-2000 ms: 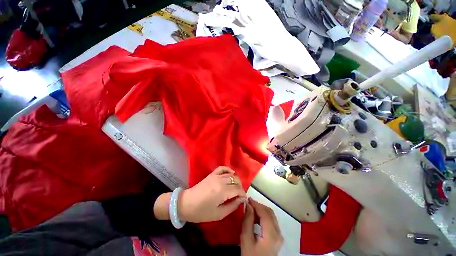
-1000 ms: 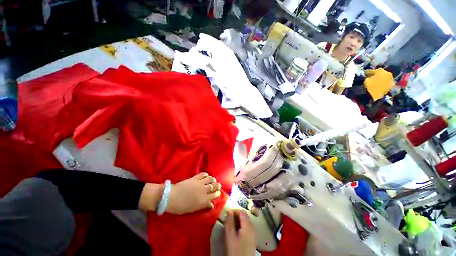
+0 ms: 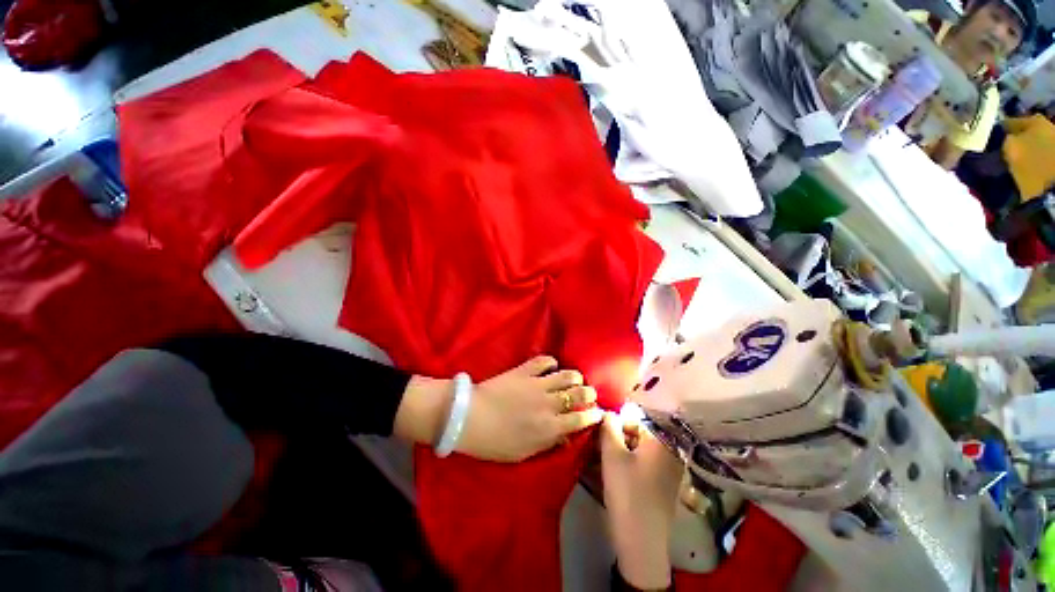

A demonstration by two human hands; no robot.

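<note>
A large red garment panel point(image 3: 474, 185) lies across the white table and runs under the lit end of the cream sewing machine head point(image 3: 752, 393). My left hand point(image 3: 521, 411), with a ring and a pale bangle, rests on the red cloth just left of the needle area, fingers extended towards it. My right hand point(image 3: 640, 468) is at the near side of the machine head, its fingertips close to the needle area and partly lost in glare. The needle and presser foot are hidden, and I cannot tell whether my right hand grips the cloth edge.
A curved red piece point(image 3: 758, 555) lies on the bed right of my right hand. White cut pieces point(image 3: 659, 104) and grey cut pieces point(image 3: 758, 81) lie beyond the panel. More red cloth point(image 3: 93, 306) hangs at left. A person point(image 3: 978, 69) sits at the far right.
My hands have moved from in front of the machine up to the needle area. They were together holding something small; now the left lies flat on the cloth and the right is beside the machine head.
</note>
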